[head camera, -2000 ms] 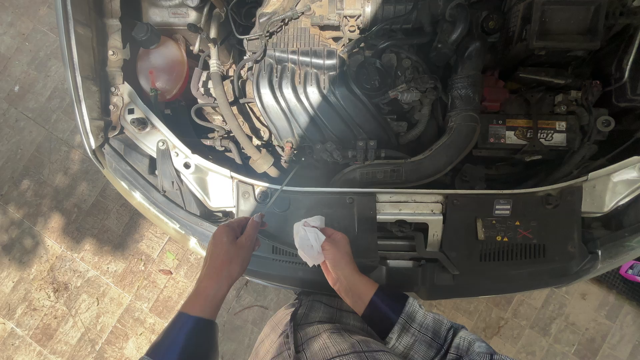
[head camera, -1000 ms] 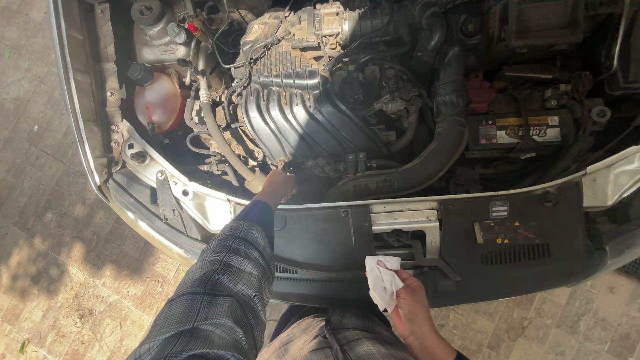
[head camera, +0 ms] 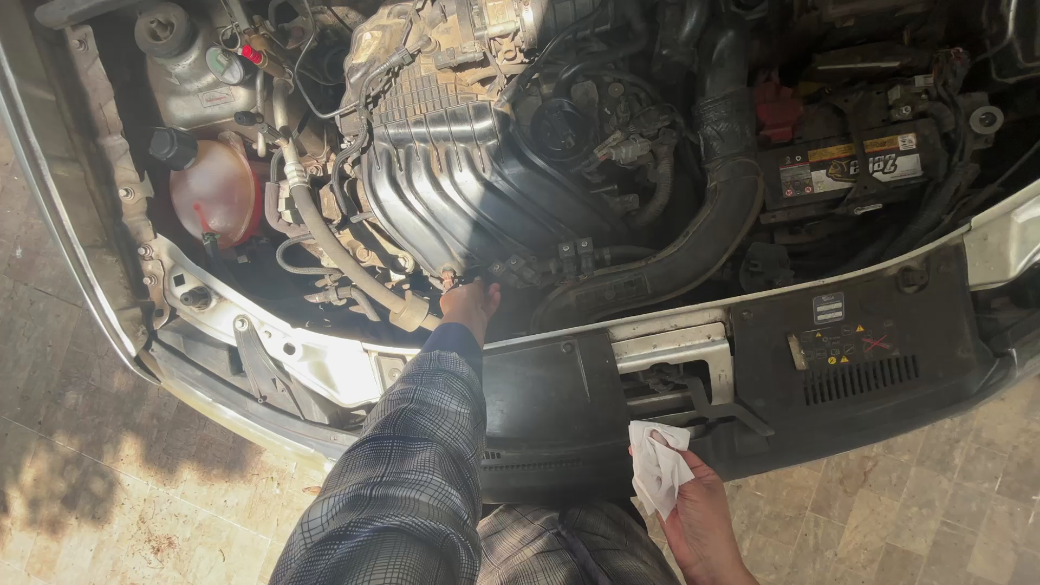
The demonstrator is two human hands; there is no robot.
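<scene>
My left hand [head camera: 470,305] reaches over the front panel into the engine bay, at the lower edge of the ribbed black intake manifold [head camera: 455,179]. Its fingertips are beside a small orange-brown fitting [head camera: 448,277]; the fingers are partly hidden, and what they hold cannot be made out. No thin rod shows now. My right hand [head camera: 703,512] is near my body, below the hood latch area, and pinches a crumpled white tissue [head camera: 660,471] between thumb and fingers.
A ribbed grey hose [head camera: 325,236] runs left of my left hand, with a pinkish coolant tank [head camera: 215,195] beyond. A wide black duct [head camera: 699,260] curves at right, toward the battery [head camera: 853,166]. The metal front crossmember [head camera: 666,317] lies under my left forearm.
Two seconds ago my left hand held a thin rod over the front panel; it has since moved forward into the engine bay. My right hand has moved right, still with the tissue.
</scene>
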